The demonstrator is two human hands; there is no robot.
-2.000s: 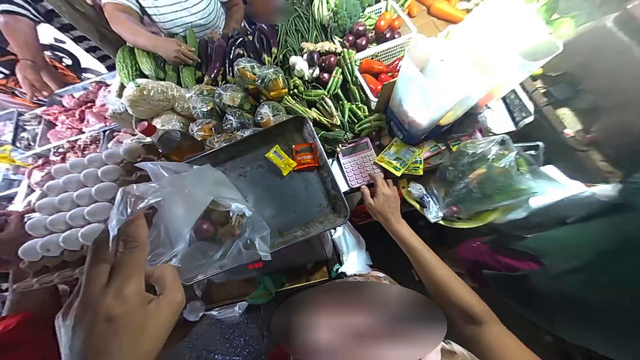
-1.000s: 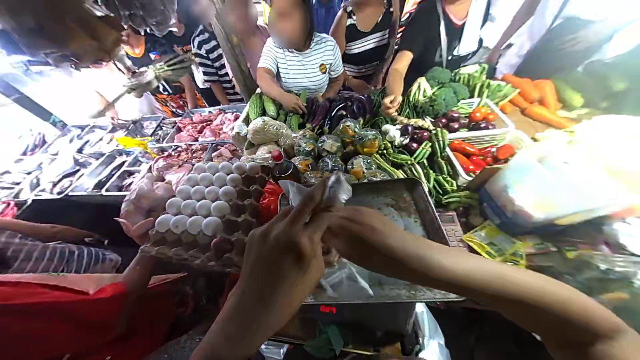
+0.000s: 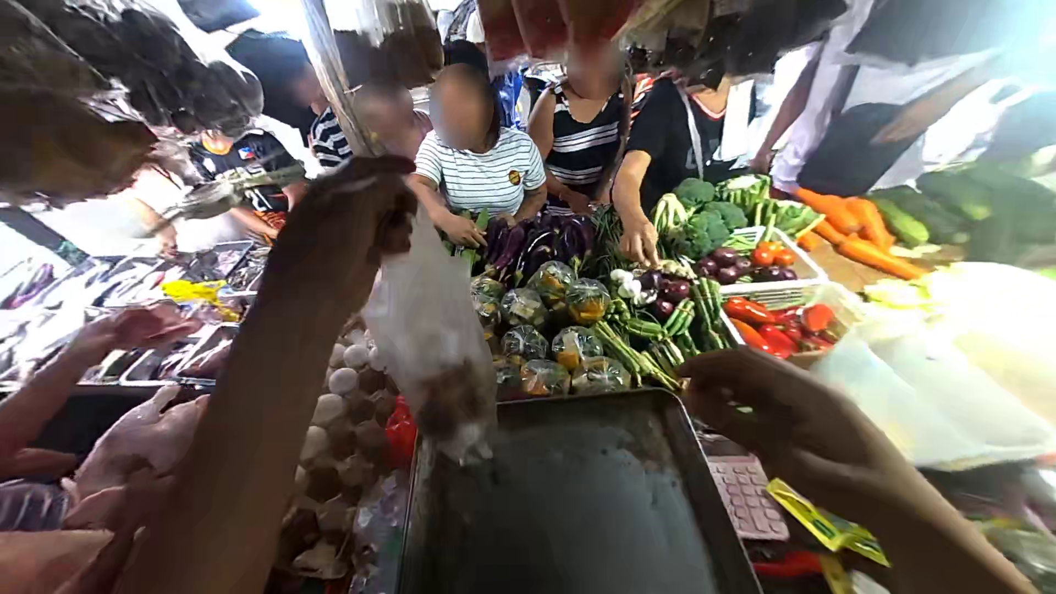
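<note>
My left hand (image 3: 363, 194) is raised at centre left and grips the top of a translucent plastic bag (image 3: 437, 330), which hangs with something brownish in its lower part. The bag's bottom is over the left rear corner of a dark metal tray (image 3: 569, 503). At the tray's right, my right hand (image 3: 742, 396) is held with bent fingers, near the rear right corner; whether it touches anything cannot be told. A pink calculator (image 3: 747, 495) and yellow sachets (image 3: 825, 524) lie below that hand. Egg trays (image 3: 342, 412) stand left of the metal tray, partly behind my left arm.
Plastic-wrapped vegetable packs (image 3: 544, 375), eggplants (image 3: 540, 243), broccoli (image 3: 709, 223), a basket of red peppers (image 3: 775, 326) and carrots (image 3: 858, 235) lie beyond the tray. Raw chicken (image 3: 140, 437) is at left. Several people stand across the stall; a person's hand (image 3: 639, 241) reaches among the vegetables. Bags hang overhead.
Both hands were together at the bag one second ago; now they are apart, the left one raised with the bag. Two small packets seen in the tray two seconds ago no longer show there. The view has tilted up.
</note>
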